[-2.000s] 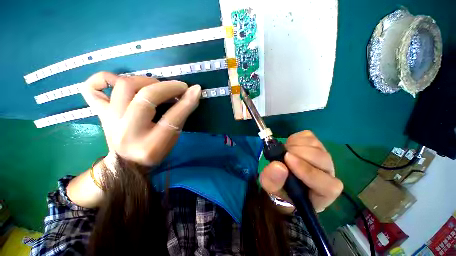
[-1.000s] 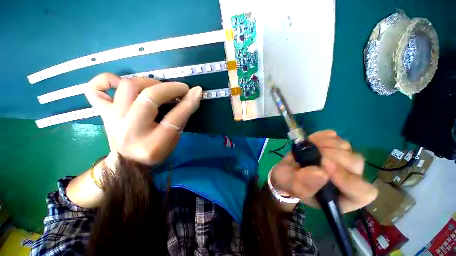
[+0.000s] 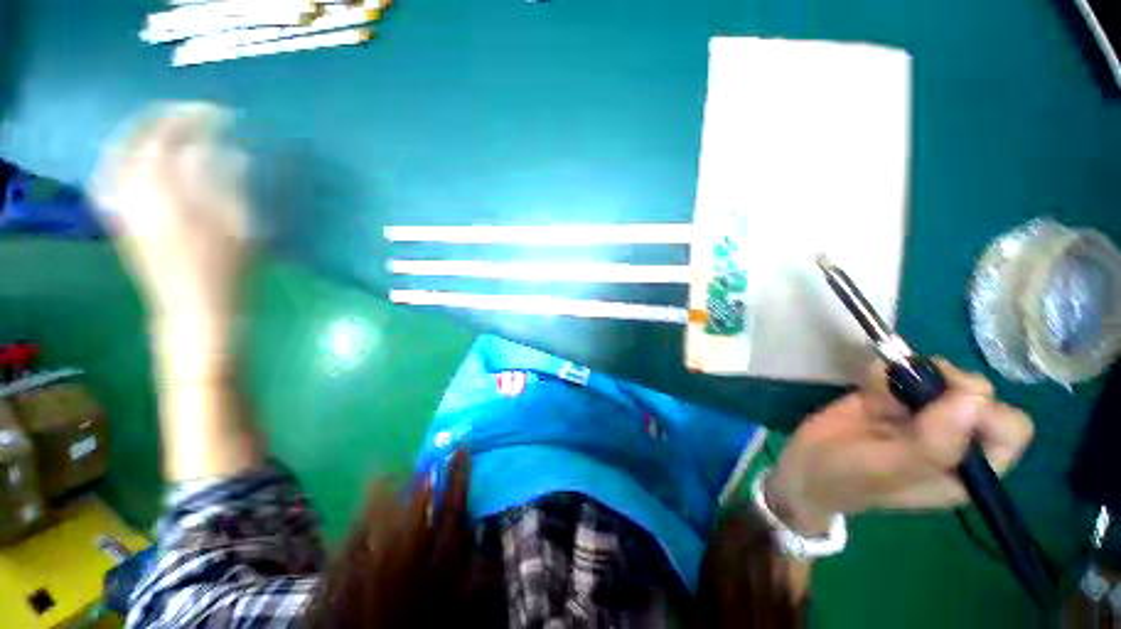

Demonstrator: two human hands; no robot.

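Three white LED strips (image 3: 541,270) lie side by side on the mat, their right ends at a green circuit board (image 3: 727,283) on the left edge of the white work board (image 3: 818,148). An orange tab shows at the lowest strip's end; the upper two ends are washed out. My right hand (image 3: 916,436) holds the soldering iron (image 3: 912,375), its tip over the work board, right of the circuit board. My left hand (image 3: 178,184) is at the far left, away from the strips, and strongly blurred; whether it holds anything cannot be told.
A strip pile (image 3: 264,31) with orange ends lies at the upper left. A silvery, crusted spool-like pot (image 3: 1045,301) stands right of the work board. A dark object with a pale edge is cut off at the upper right. Cartons (image 3: 55,442) are at the lower left.
My left hand has let go of the lowest strip and moved left. My right hand has moved the iron off the circuit board to the right. The view has shifted, bringing the strip pile in.
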